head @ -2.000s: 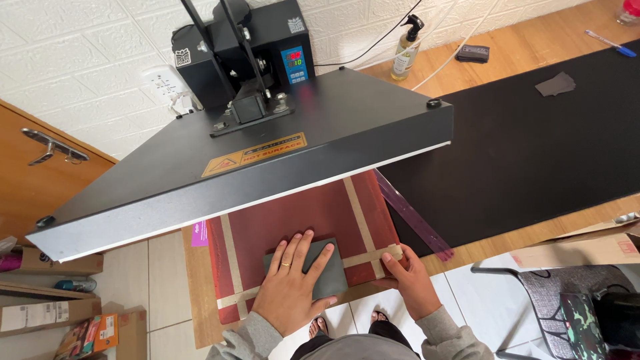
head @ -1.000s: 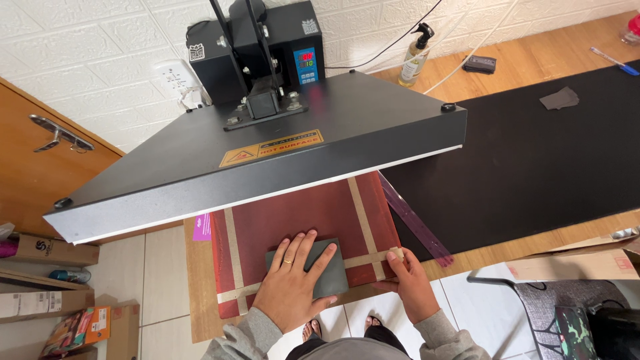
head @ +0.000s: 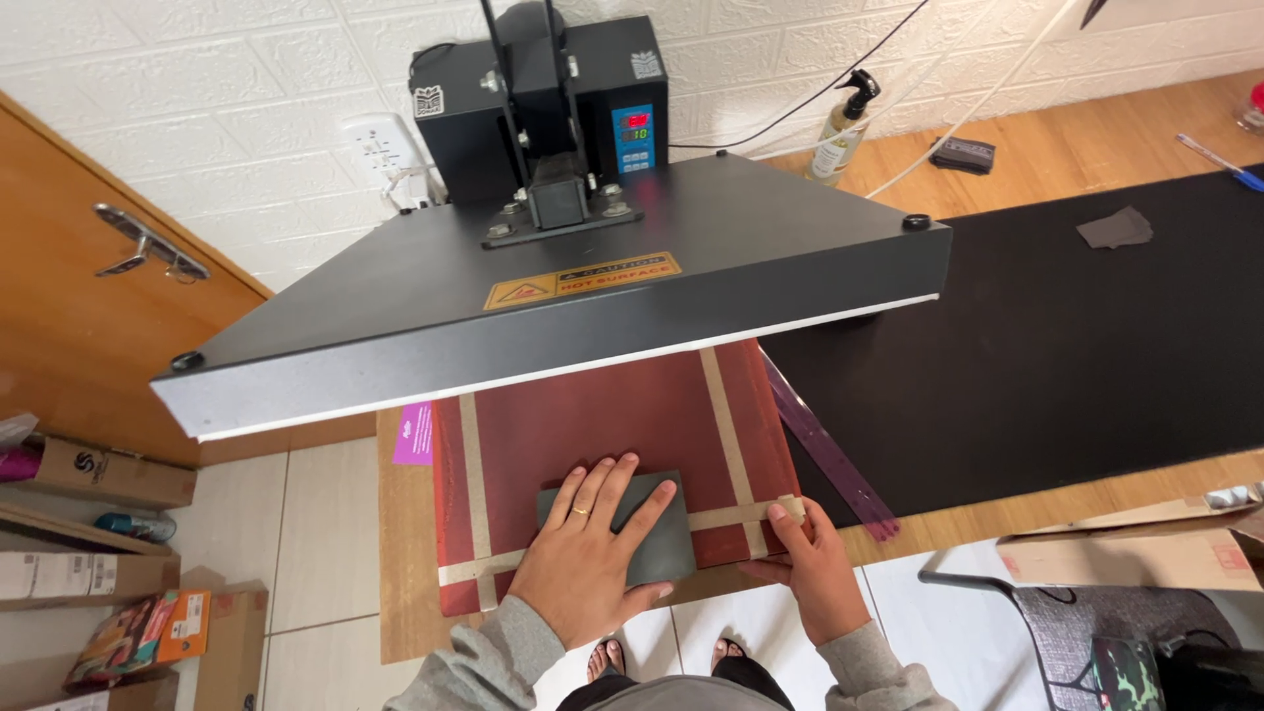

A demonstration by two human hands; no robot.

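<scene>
Under the raised upper platen of a heat press [head: 573, 326] lies a dark red padded surface [head: 602, 415], crossed by strips of beige tape [head: 729, 434]. My left hand [head: 592, 553] rests flat, fingers spread, on a dark grey flat piece [head: 664, 538] at the front edge of the red surface. At the front right corner my right hand [head: 812, 568] pinches the end of the crosswise beige tape between thumb and fingers. The rear of the red surface is hidden by the platen.
A translucent purple ruler [head: 829, 449] lies right of the red surface, partly over a black mat [head: 1037, 346]. Behind stand a spray bottle [head: 839, 138] and a small dark block [head: 963, 155]. A grey scrap [head: 1116, 229] lies on the mat. The platen bears a hot-surface warning.
</scene>
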